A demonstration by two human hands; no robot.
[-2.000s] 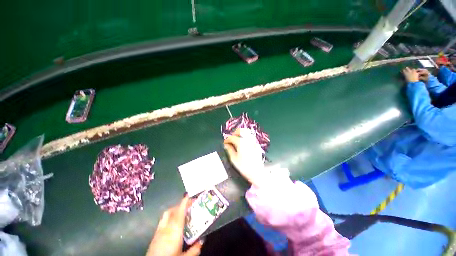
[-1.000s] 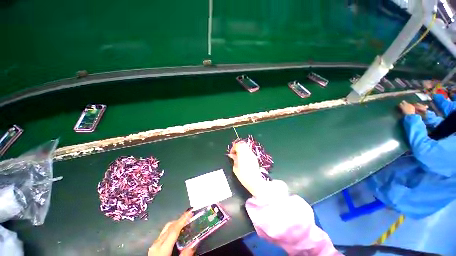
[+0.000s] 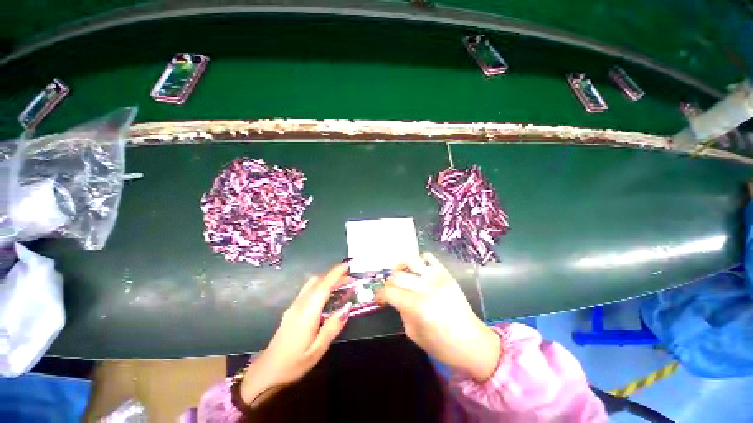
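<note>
A phone housing with a pink rim and green and silver inside is held at the bench's near edge. My left hand grips its left end. My right hand is at its right end, fingertips on it; whether they pinch a small strip is hidden. A white card lies just beyond the housing. A round pile of small side keys lies to the left, and a looser pile of side trim strips to the right.
Clear plastic bags and a white bag lie at the far left. Beyond the pale edge strip, housings sit spaced on the conveyor belt. A cardboard box is below the bench. Blue sleeves show at right.
My right hand has left the right pile and come to the housing. The view has turned, so the bench looks level. The person at right is now mostly out of view.
</note>
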